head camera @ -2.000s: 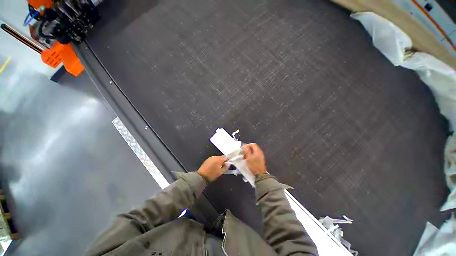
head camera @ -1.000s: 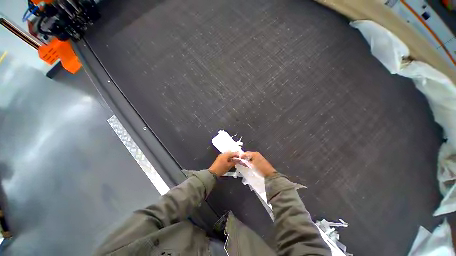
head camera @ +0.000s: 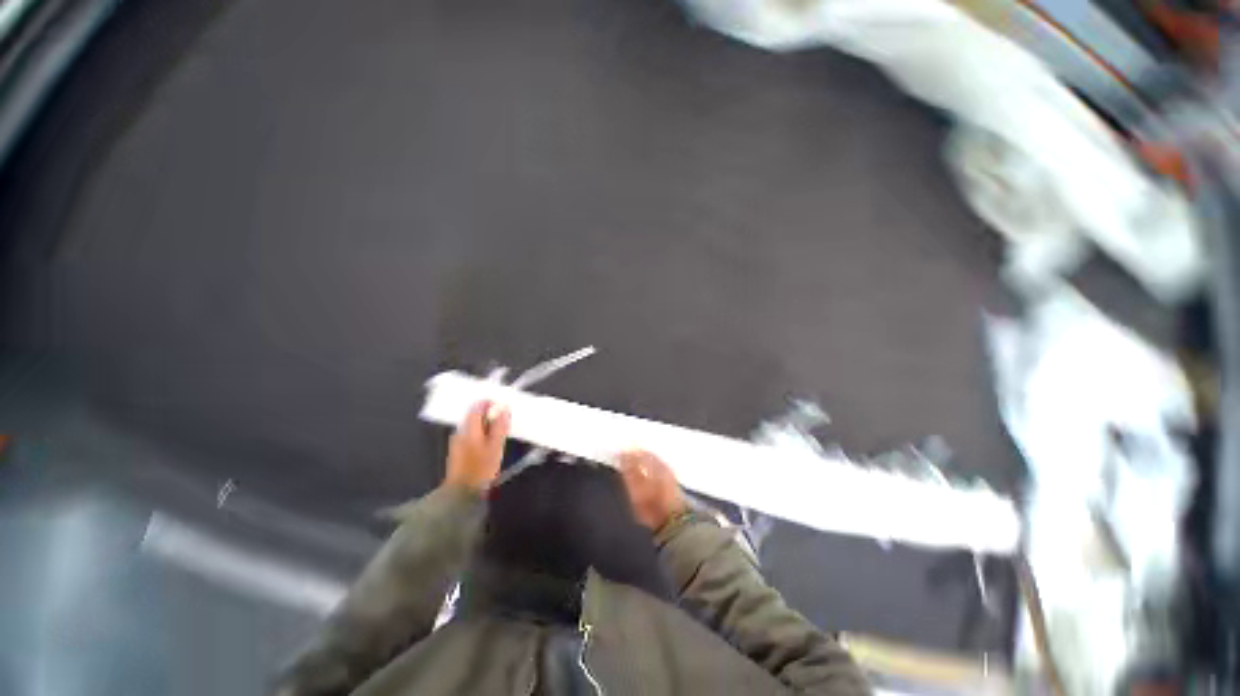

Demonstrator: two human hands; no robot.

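The pattern strip bundle (head camera: 802, 487), a long flat white band with ragged loose ends, lies across the dark bed in front of me, running from centre left to lower right. My left hand (head camera: 479, 446) is on it near its left end, fingers over the band. My right hand (head camera: 650, 487) grips its near edge further right. A thin pale strip (head camera: 555, 366) sticks out beyond the band near my left hand. The view is blurred by motion.
The dark cutting bed (head camera: 544, 177) fills most of the view. Crumpled white plastic film (head camera: 1095, 449) lies along the right side and the far right edge. A pale strip (head camera: 245, 564) shows beyond the bed's edge at lower left.
My view has turned, so the bundle now lies more crosswise and shows along its length. My hands have moved apart along it. The orange machine parts have left the view.
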